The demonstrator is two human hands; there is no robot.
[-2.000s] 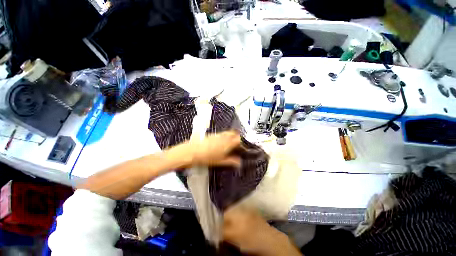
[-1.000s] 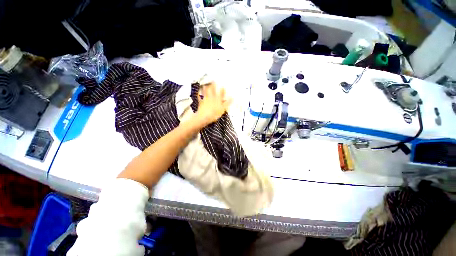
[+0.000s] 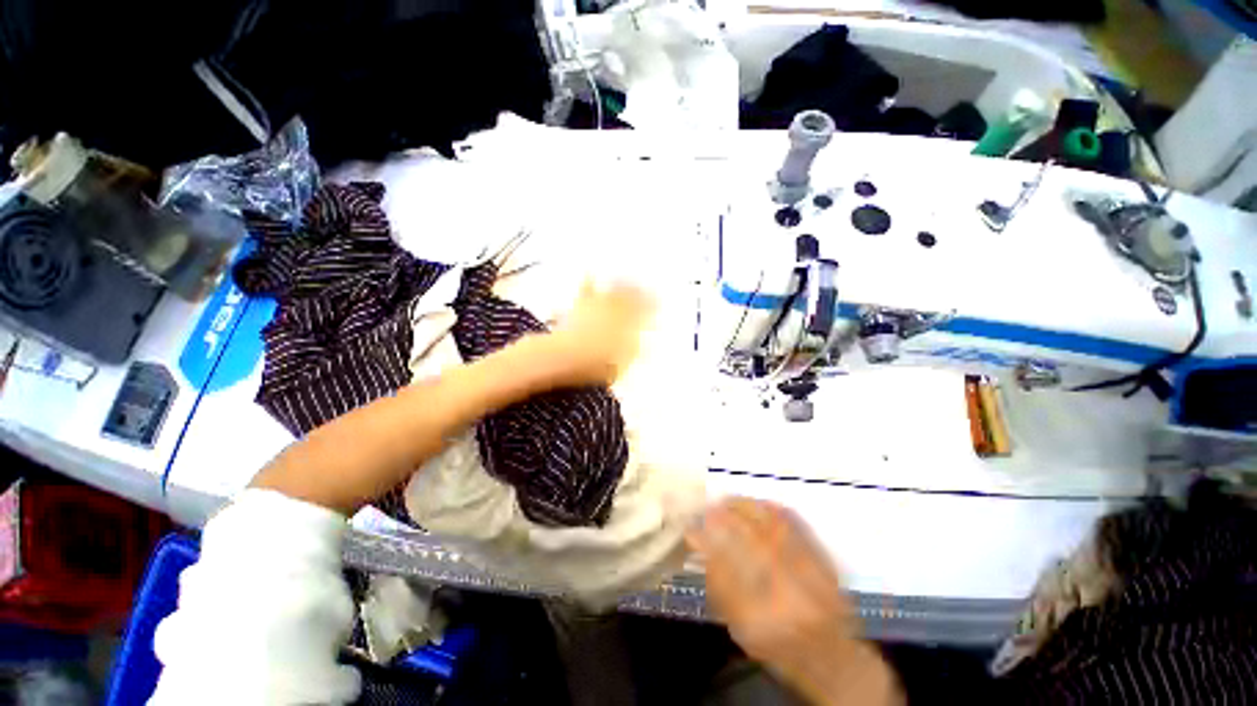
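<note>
A dark striped garment piece [image 3: 338,324] lies bunched on the white machine table, left of the needle area. Cream fabric [image 3: 607,531] is joined to it and reaches the table's front edge. My left hand [image 3: 616,331] is blurred, over the white bed just right of the striped cloth; its fingers cannot be made out. My right hand [image 3: 772,572] is blurred at the front edge, its fingertips by the right end of the cream fabric; a grip cannot be told. The sewing machine head [image 3: 965,276] stands at the right, with no cloth under its needle area.
More striped cloth [image 3: 1186,593] hangs at the right table edge. An orange-and-tan small item [image 3: 987,417] lies on the machine bed. A blue bin [image 3: 149,607] and a red crate [image 3: 83,559] are below left. Clear plastic [image 3: 262,173] and black cloth lie behind.
The garment has shifted left and its cream part has bunched up. My right hand has come back into view at the front edge. My left hand has moved slightly right and down.
</note>
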